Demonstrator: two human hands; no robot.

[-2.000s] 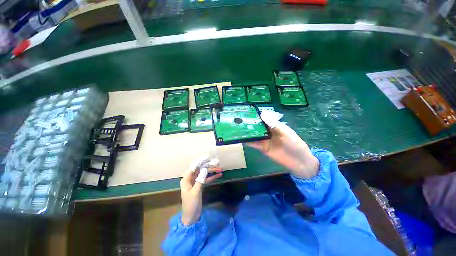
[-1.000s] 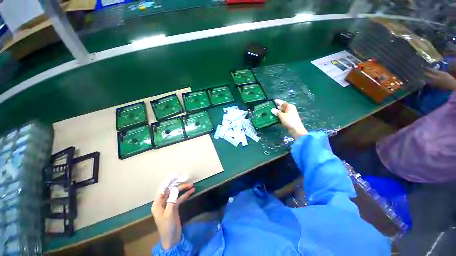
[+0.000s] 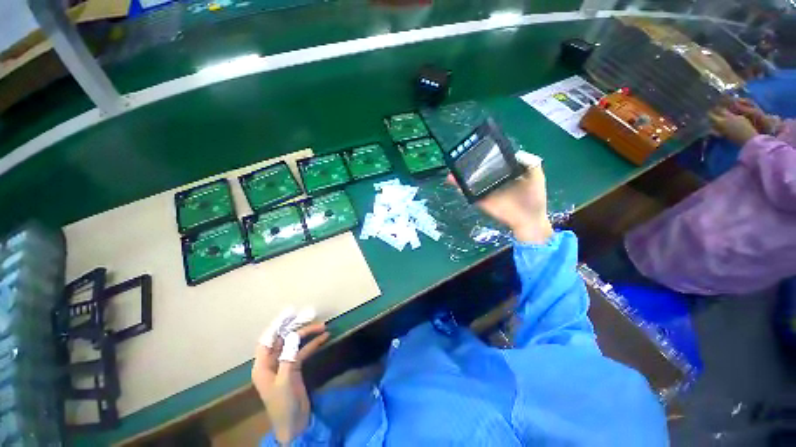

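My right hand [image 3: 521, 196] holds a black-framed unit [image 3: 483, 161] raised and tilted over the right part of the bench. Its face shows a dark glossy panel and a row of small light marks. My left hand [image 3: 286, 362] is at the bench's front edge, with white covers on its fingertips; whether it pinches something white is unclear. Green circuit boards in black housings [image 3: 277, 231] stand in rows on the beige board, and two more [image 3: 422, 155] are on the green bench. A heap of small white strips [image 3: 400, 216] lies between the boards and the unit.
Black empty frames [image 3: 126, 307] are piled at the left beside a clear tray stack [image 3: 30, 336]. Clear film [image 3: 471, 229] lies under my right hand. A black cube [image 3: 432, 85], printed sheet [image 3: 563, 103] and orange fixture [image 3: 628, 125] are farther back. A person in a pink sleeve [image 3: 716, 236] is at right.
My right hand first moved the unit from over the board rows to beside the two right-hand boards. Now it is lifted and turned, showing its dark face. My left hand stays low with its fingers bent.
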